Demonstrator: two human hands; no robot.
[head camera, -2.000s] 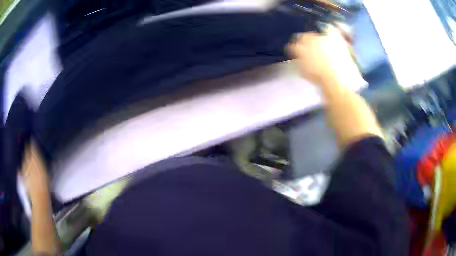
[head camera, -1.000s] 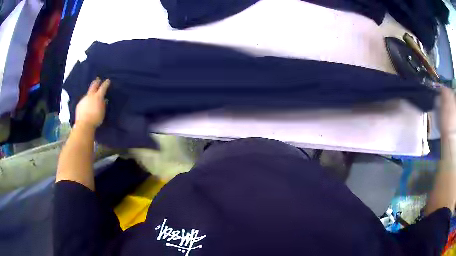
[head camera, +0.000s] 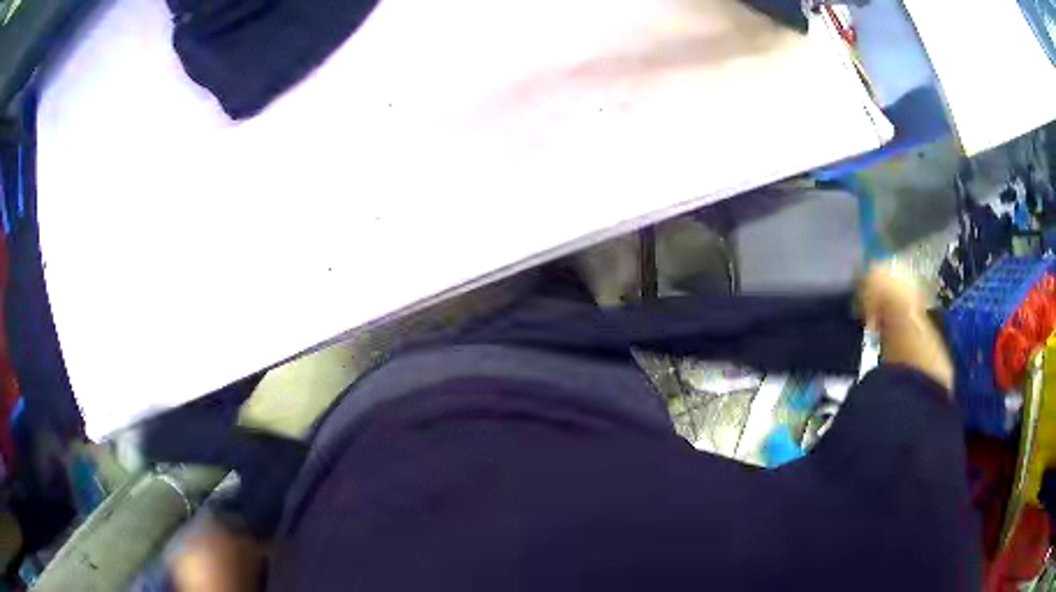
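Observation:
Dark trousers hang off the table in front of my body, stretched sideways below the table's near edge. My right hand grips the leg end at the right. My left hand is low at the left, blurred and partly cut off by dark cloth; what its fingers do cannot be made out. The dark cloth beside it is blurred too. The middle of the trousers is partly hidden by my body.
The pale padded table spans the view, tilted. A dark cloth heap lies at its far left. At the right are a blue crate, a red bundle and another white surface. A pale beam is at lower left.
The trousers have moved from lying across the table to below its near edge. Both hands have come down and nearer my body. The view has turned, and the iron is out of sight.

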